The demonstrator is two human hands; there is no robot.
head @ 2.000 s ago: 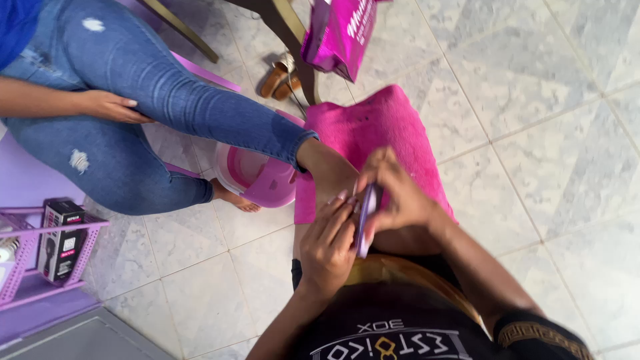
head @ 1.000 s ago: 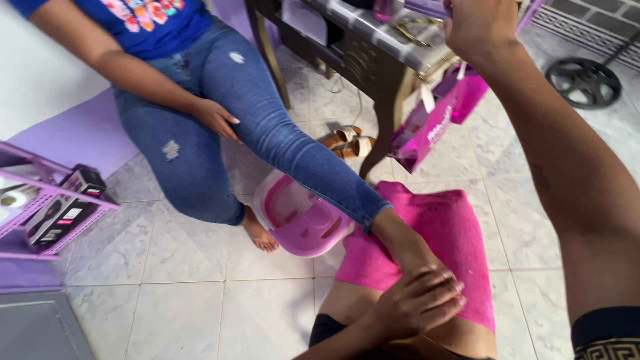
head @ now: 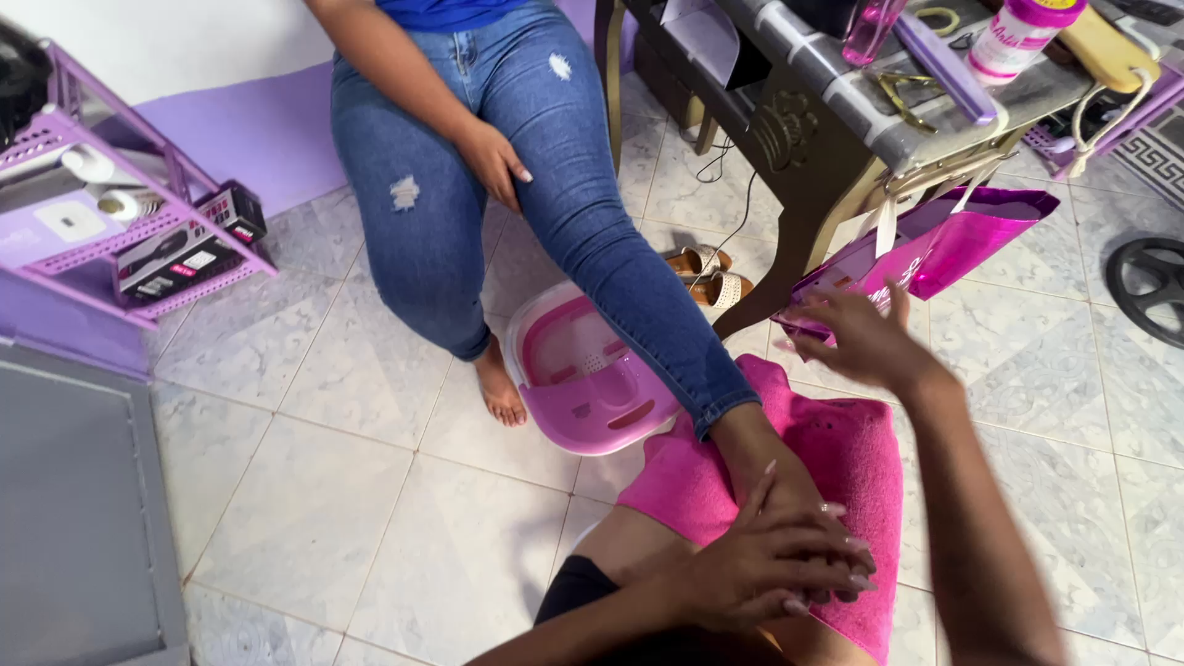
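Note:
A seated person in torn blue jeans point(head: 601, 231) rests one foot on a pink towel point(head: 865, 490) spread over my lap. My left hand point(head: 786, 560) lies across that person's foot, its fingers over the toes, which are largely hidden. Nothing is in my right hand point(head: 856, 338); it is raised with spread fingers, slightly blurred, in front of a shiny magenta bag point(head: 980, 240). A purple nail file point(head: 943, 69) lies on the table edge, beside yellow-handled nippers point(head: 902, 97) and a pink-lidded jar point(head: 1017, 42).
A pink and white foot basin point(head: 638, 416) stands on the tiles below the raised leg. Sandals point(head: 721, 289) lie beside the curved leg of the table point(head: 814, 185). At the left are a purple rack point(head: 157, 199) with boxes and a grey panel point(head: 79, 509). A black wheel point(head: 1147, 287) is far right.
Two seconds ago both my hands were at the foot, with a purple file between them. One second ago my right hand was up at the table; now it is lower, empty, by the bag.

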